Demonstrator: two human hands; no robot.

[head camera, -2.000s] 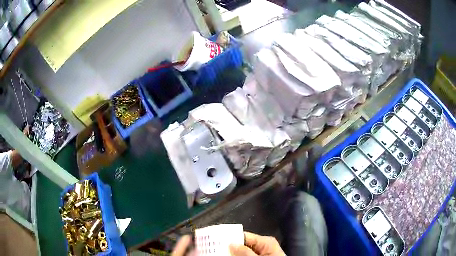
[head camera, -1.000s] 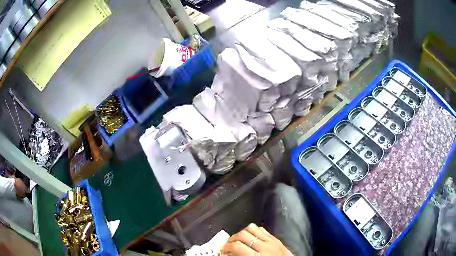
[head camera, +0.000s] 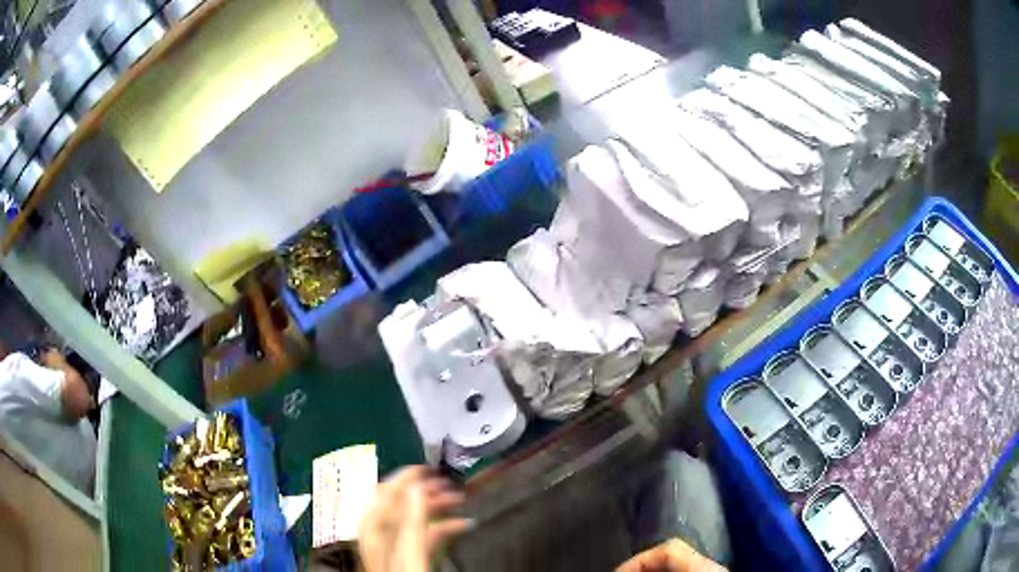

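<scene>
A white printed card with reddish marks [head camera: 344, 495] lies at the front of the green bench, beside the blue bin of brass fittings [head camera: 212, 492]. My left hand [head camera: 411, 520] is just right of the card, slightly blurred, fingers apart and nothing seen in it. My right hand [head camera: 670, 556] is mostly cut off by the bottom edge; whether it holds anything is hidden. A silver-grey housing [head camera: 469, 391] lies smooth side up on wrapping paper, next to stacked paper-wrapped bundles [head camera: 659, 212].
A blue-rimmed tray [head camera: 732, 469] on the right holds a row of open housings and one separate housing on pink-red lining. Blue bins [head camera: 391, 235], a white tub [head camera: 458, 151] and a cardboard box [head camera: 240, 363] stand at the back. Another person's arm [head camera: 73, 391] shows at far left.
The printed card has moved from my hands at the bottom centre to the bench front on the left. My left hand has come into view beside it. The camera view has shifted.
</scene>
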